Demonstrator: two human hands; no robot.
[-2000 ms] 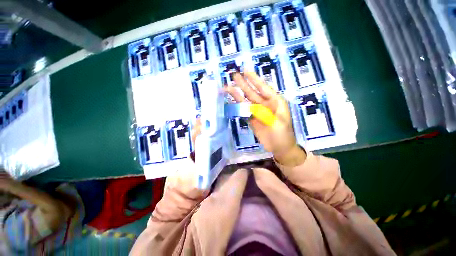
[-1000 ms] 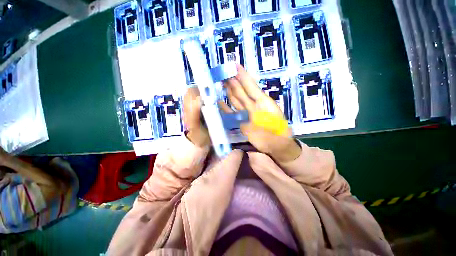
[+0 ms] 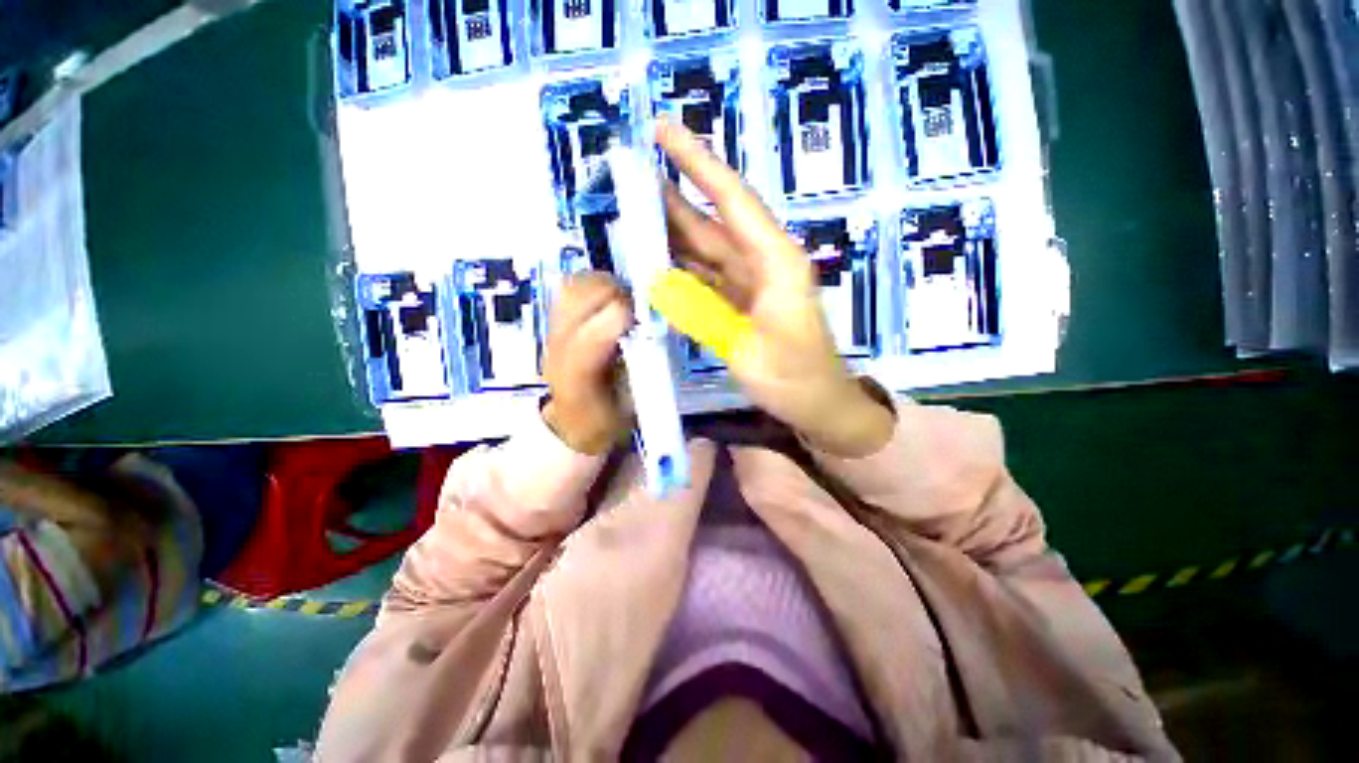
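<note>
A blister-packed unit (image 3: 650,336) is held nearly edge-on above the tray, seen as a thin pale slab with a dark part on its left side. My left hand (image 3: 586,362) grips it from the left, fingers curled. My right hand (image 3: 768,306) is on its right side, fingertips near the top edge and the yellow-sleeved thumb against the middle; its exact grip is partly hidden. Below lies a large packing tray (image 3: 440,172) with rows of similar units; bare white liner shows at the left of the middle row. The hands cover part of the front row.
Stacked trays with grey shiny edges (image 3: 1289,194) stand on the green bench (image 3: 209,254) at right. Another white sheet (image 3: 45,283) lies at far left. A person in a striped shirt (image 3: 90,581) and a red stool (image 3: 336,514) are at lower left. A white rail (image 3: 134,52) runs behind.
The view has shifted, so the tray sits higher in the picture. The held unit has turned more upright and edge-on, and my right thumb has moved in against it.
</note>
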